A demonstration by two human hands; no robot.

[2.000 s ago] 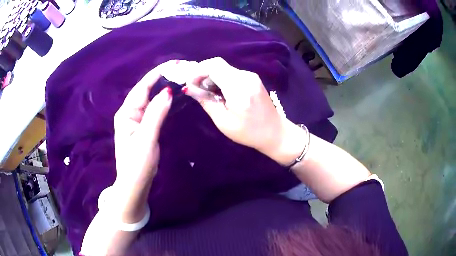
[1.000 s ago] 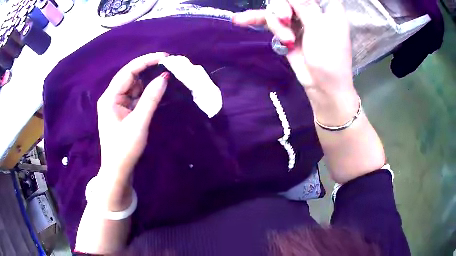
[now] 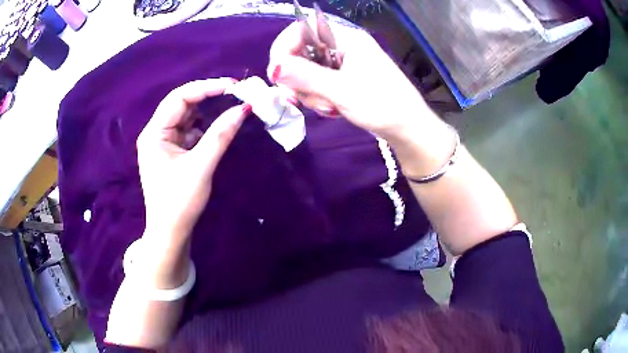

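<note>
The deep-purple garment (image 3: pixel 275 207) lies spread over my lap and against the table. My left hand (image 3: pixel 189 138) pinches one end of a small white cloth strip (image 3: pixel 286 127) between thumb and fingertips. My right hand (image 3: pixel 344 83) is at the strip's upper right side, fingertips touching or very near it. Small snips (image 3: pixel 313 27) are tucked in my right hand, blades pointing up and away. A needle cannot be made out. A white toothed braid (image 3: pixel 391 183) lies on the purple cloth below my right wrist.
White table (image 3: pixel 89 83) at upper left, with dark and pink spools (image 3: pixel 49 45) and a round dish (image 3: pixel 144 24). A blue-edged grey bin (image 3: pixel 482 55) stands upper right. Tiny white scraps (image 3: pixel 87 215) lie on the garment. Patterned pale lining (image 3: pixel 420 254) shows at its lower right edge.
My right hand went from the strip out to the upper right, then came back to the strip. The strip now looks more folded. My left hand keeps its pinch.
</note>
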